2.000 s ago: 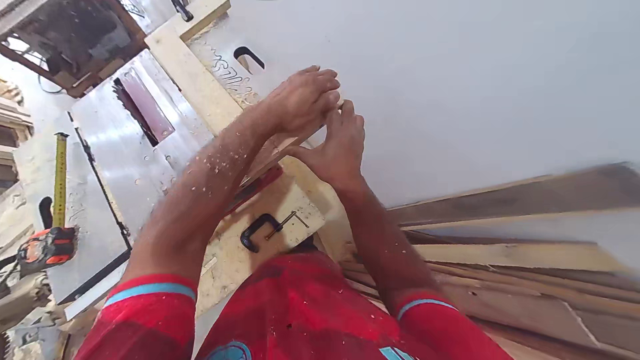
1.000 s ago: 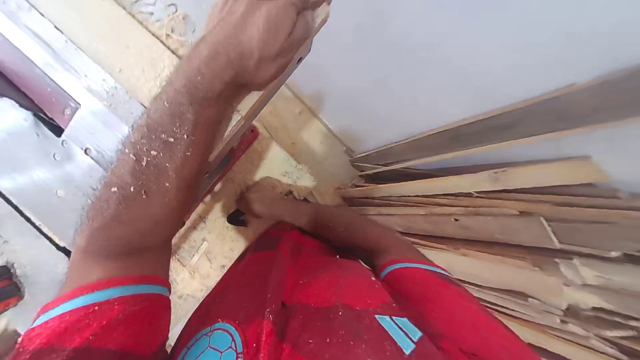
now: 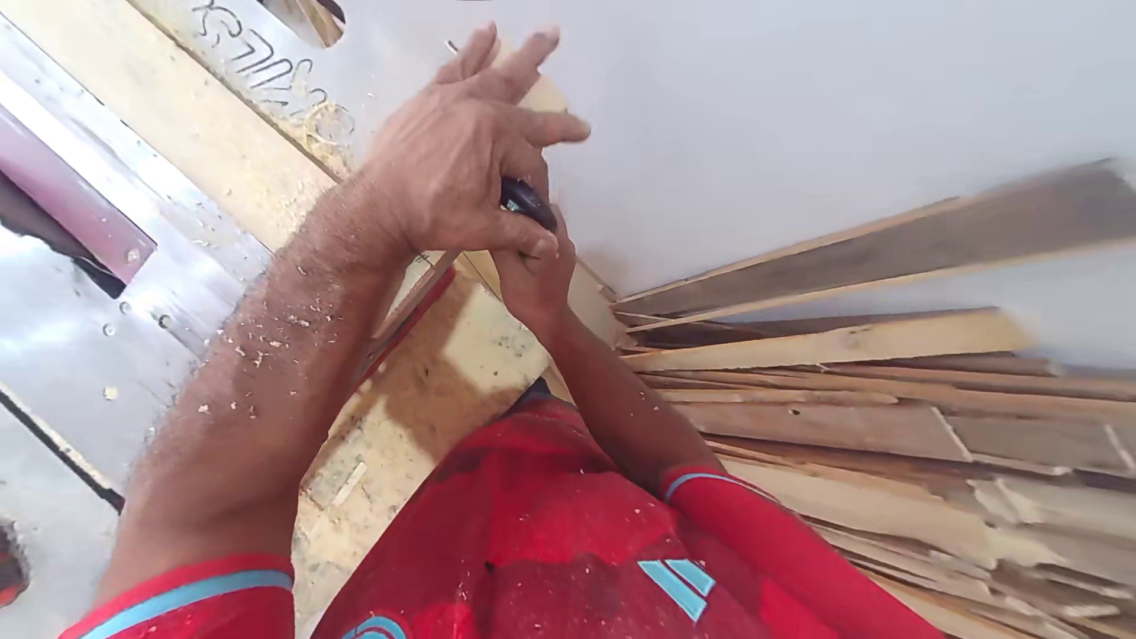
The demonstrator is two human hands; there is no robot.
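Observation:
My left hand lies back-up over a pale wood piece, its fingers spread. Its thumb reaches over a black C-clamp, mostly hidden between the hands. My right hand is closed around the clamp, just below the left thumb. Beneath the left wrist a narrow wood strip stands on edge beside a red edge, over a pale wooden board. How the clamp sits against the wood is hidden.
At left is the metal top of a table saw with a reddish insert and a long pale wood rail. Offcuts and wooden planks are stacked at right. Sawdust lies near black writing.
The C-clamp lay on the board two seconds ago; my right hand reached down to it and has raised it to my left hand. The left hand's fingers have spread.

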